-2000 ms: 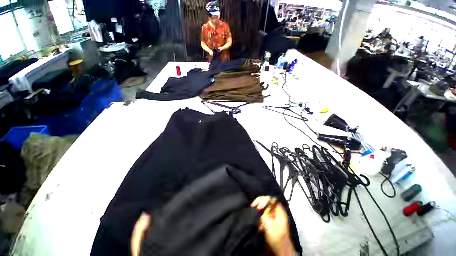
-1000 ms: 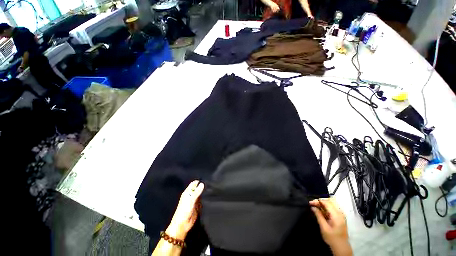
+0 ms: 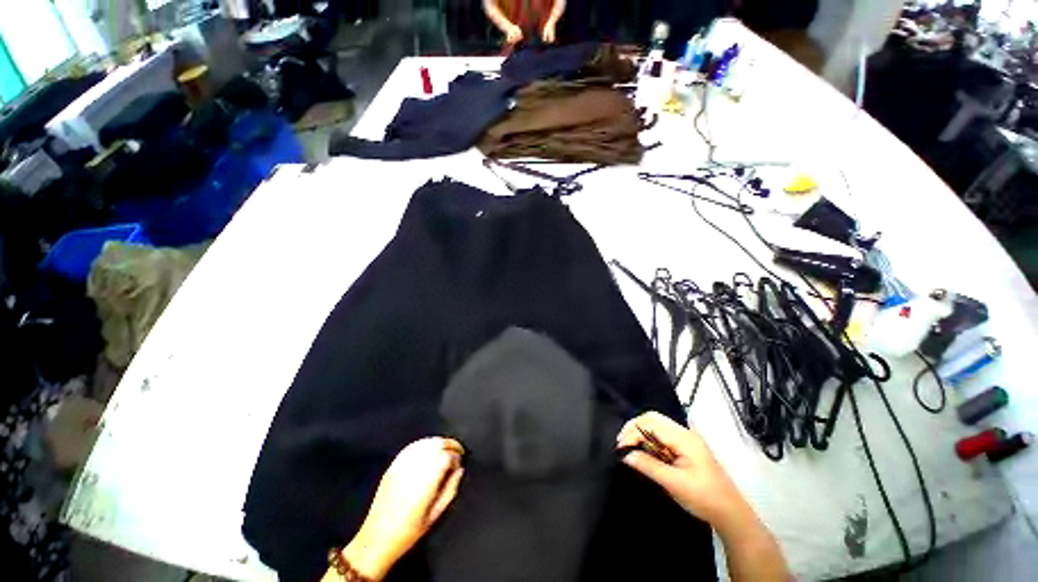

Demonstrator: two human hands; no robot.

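A large black garment (image 3: 376, 341), likely wide-leg trousers, lies flat with its waistband away from me and flares towards me. A greyer rounded inner part (image 3: 518, 404) shows at a leg opening between my hands. My left hand (image 3: 423, 483), with a beaded bracelet at the wrist, pinches the opening's left edge. My right hand (image 3: 672, 455) grips its right edge and also has a small dark and orange-yellow tool, perhaps thread snips (image 3: 652, 446), in its fingers.
Black hangers (image 3: 774, 364) lie tangled at right, beside a black handheld tool (image 3: 829, 268), cords and thread spools (image 3: 981, 443). Brown garments (image 3: 569, 123) and navy garments (image 3: 450, 117) lie at the far end of the white table (image 3: 228, 307). A person's hands (image 3: 529, 32) are beyond them.
The grey inner part between my hands looks narrower, and my hands are closer together. The view has swung, so the table sits further left. The garment still lies flat.
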